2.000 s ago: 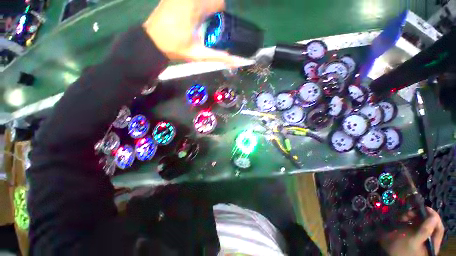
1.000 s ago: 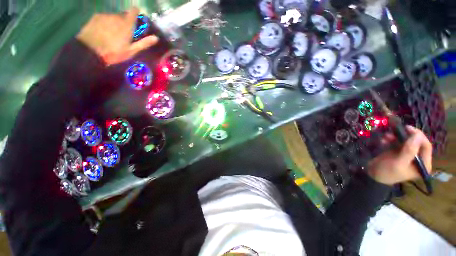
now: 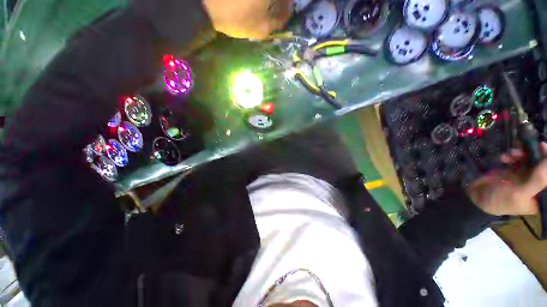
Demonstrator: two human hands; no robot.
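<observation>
My left hand (image 3: pixel 249 17) is at the top edge, partly cut off and blurred, above the pliers; whether it holds anything is hidden. My right hand (image 3: pixel 510 186) grips the black soldering iron (image 3: pixel 528 139), its metal tip over the black parts tray. A brightly glowing yellow-green lamp unit (image 3: pixel 247 89) lies on the mat, with a small pale disc (image 3: pixel 260 121) just below it. A pink-lit unit (image 3: pixel 177 76) lies to the left. Blue-lit units (image 3: pixel 129 137) and a green-white one (image 3: pixel 138 110) lie further left, beside dark housings (image 3: pixel 167 150).
Yellow-green and black pliers (image 3: pixel 318 69) lie at the centre. Pale back covers (image 3: pixel 406 44) are piled at the upper right. The parts tray (image 3: pixel 423 159) beyond the bench edge holds several units, some glowing. My left sleeve covers the upper left of the bench.
The view has shifted. My left hand has moved right across the bench, away from the blue-lit unit it was at. My right hand still grips the iron, its tip still over the tray.
</observation>
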